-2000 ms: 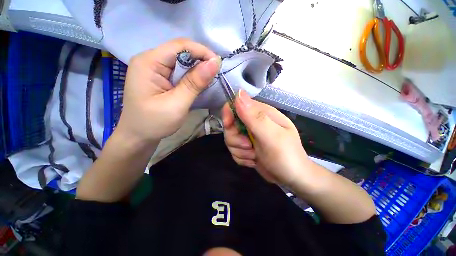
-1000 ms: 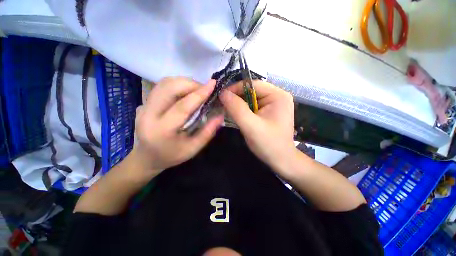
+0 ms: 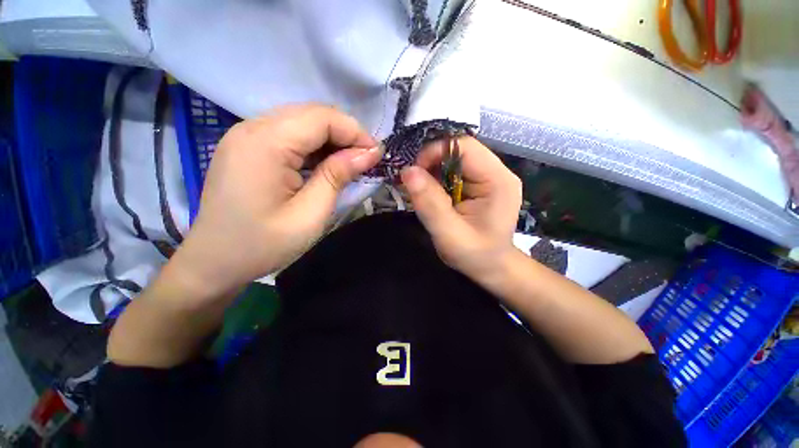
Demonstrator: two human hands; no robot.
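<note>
A pale grey-white garment (image 3: 289,61) with dark bands spreads over the table's left part and hangs over its front edge. Its dark, fuzzy-edged seam allowance (image 3: 420,136) lies between my hands. My left hand (image 3: 272,188) pinches the seam's left end between thumb and fingertips. My right hand (image 3: 469,201) pinches the seam from the right with the thumb and a finger. It also holds a small pointed metal tool (image 3: 454,166) with a yellow-green handle, its tip up; the tool is partly hidden by the fingers.
Scissors (image 3: 688,39) with orange and red loops lie on the white table (image 3: 561,96), cut off at the top edge. A pink cloth strip (image 3: 769,131) lies right of them. A left blue basket (image 3: 197,122) is beside striped fabric (image 3: 131,175); another blue basket (image 3: 718,324) stands lower right.
The rolled pale fabric in my left hand has given way to the dark seam edge. My right hand has turned, and the tool's tip has moved off the fabric. The view has shifted slightly.
</note>
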